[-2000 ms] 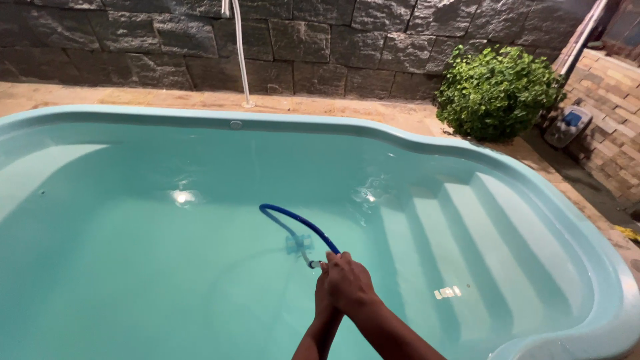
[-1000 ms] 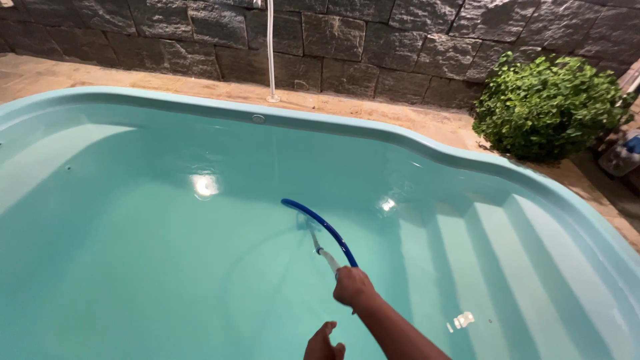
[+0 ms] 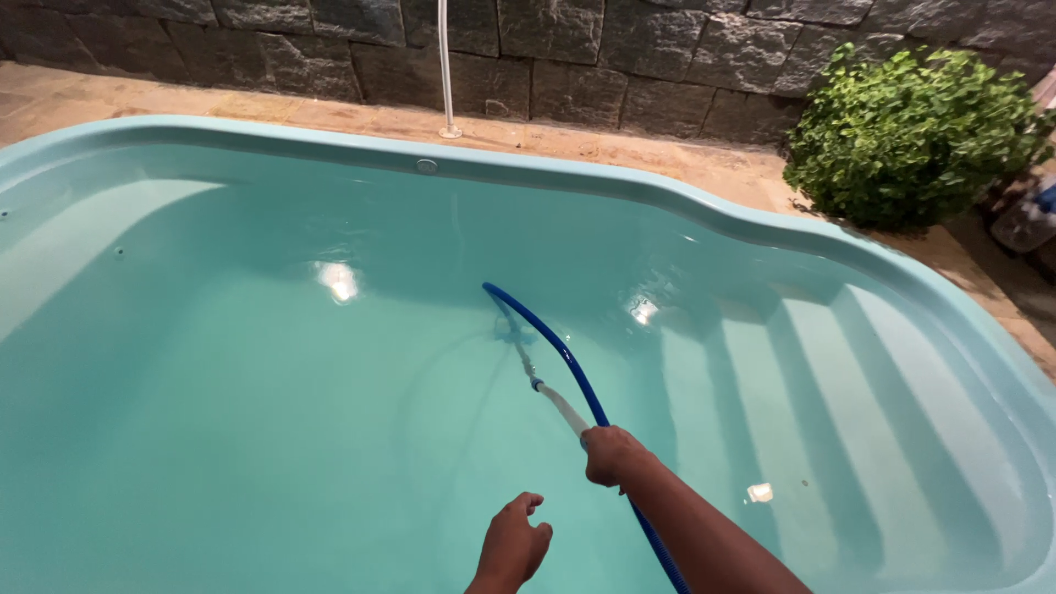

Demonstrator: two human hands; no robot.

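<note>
My right hand (image 3: pixel 612 455) is closed around a pale pole (image 3: pixel 565 410) that slopes down into the pool water. A blue hose (image 3: pixel 554 340) arcs above the pole, passes at my right hand and runs down to the bottom edge of the view. Under the water, at the far end of the pole, is a bluish pool vacuum head (image 3: pixel 515 332), blurred by ripples. My left hand (image 3: pixel 513 540) is held over the water, lower and to the left of my right hand, its fingers apart and holding nothing.
The light-blue pool rim (image 3: pixel 544 175) curves around the water. Submerged steps (image 3: pixel 833 396) lie on the right. Beyond the rim are stone paving (image 3: pixel 330 114), a white vertical pipe (image 3: pixel 445 74), a stone block wall (image 3: pixel 549 37) and a leafy green bush (image 3: pixel 916 136).
Two seconds ago my hands were together at the pole and hose. My left hand has let go and come away to the lower left, while my right hand keeps its grip.
</note>
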